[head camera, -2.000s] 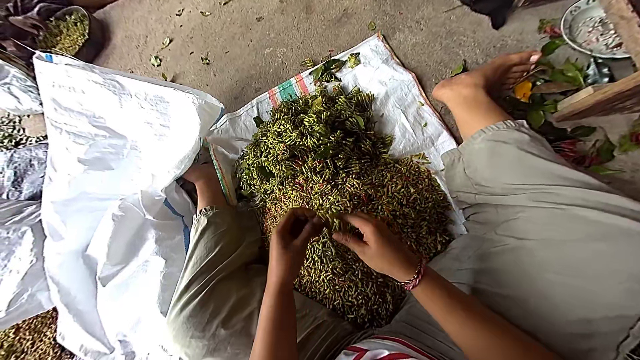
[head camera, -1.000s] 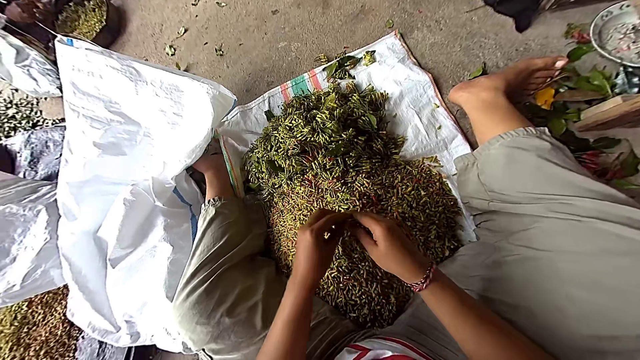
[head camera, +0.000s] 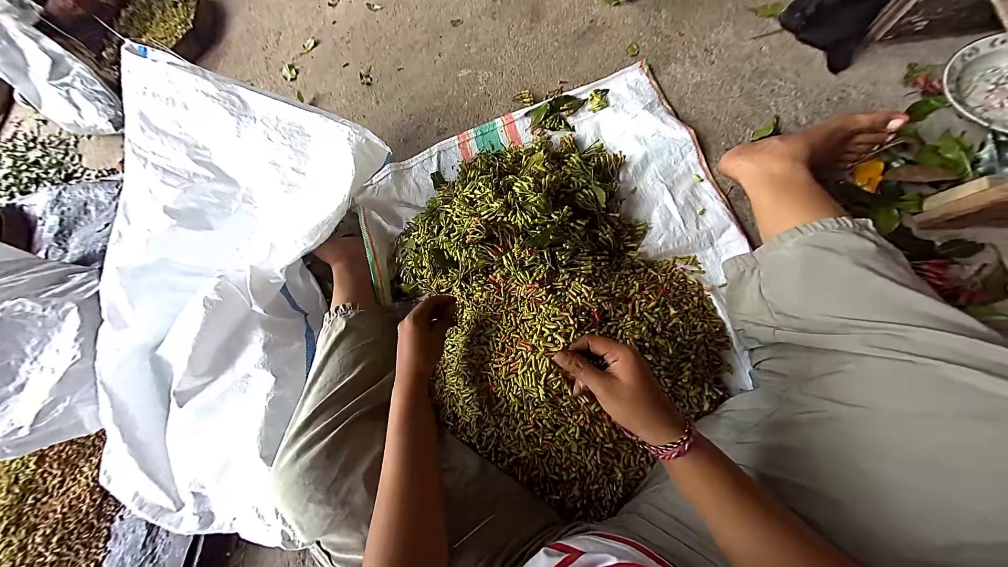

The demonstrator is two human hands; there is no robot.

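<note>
Between my legs, a heap of loose green and reddish clove buds (head camera: 551, 425) lies on a white woven sack (head camera: 669, 169). Clusters of clove buds on their stems (head camera: 520, 205), with some leaves, are piled against its far side. My left hand (head camera: 425, 335) is over the left edge of the heap, fingers curled; whether it holds anything is hidden. My right hand (head camera: 622, 382), with a braided bracelet at the wrist, is over the middle of the loose buds, its thumb and forefinger close together. Nothing can be made out clearly between them.
A large white sack (head camera: 205, 299) lies at my left, with more buds (head camera: 47, 504) beyond it at lower left. On the right are a metal bowl (head camera: 957, 87), a piece of wood (head camera: 965, 205) and scattered leaves (head camera: 949, 153). Concrete floor (head camera: 472, 55) lies ahead.
My hands were close together over the heap and are now apart, the left one over the heap's left edge and the right one over its middle.
</note>
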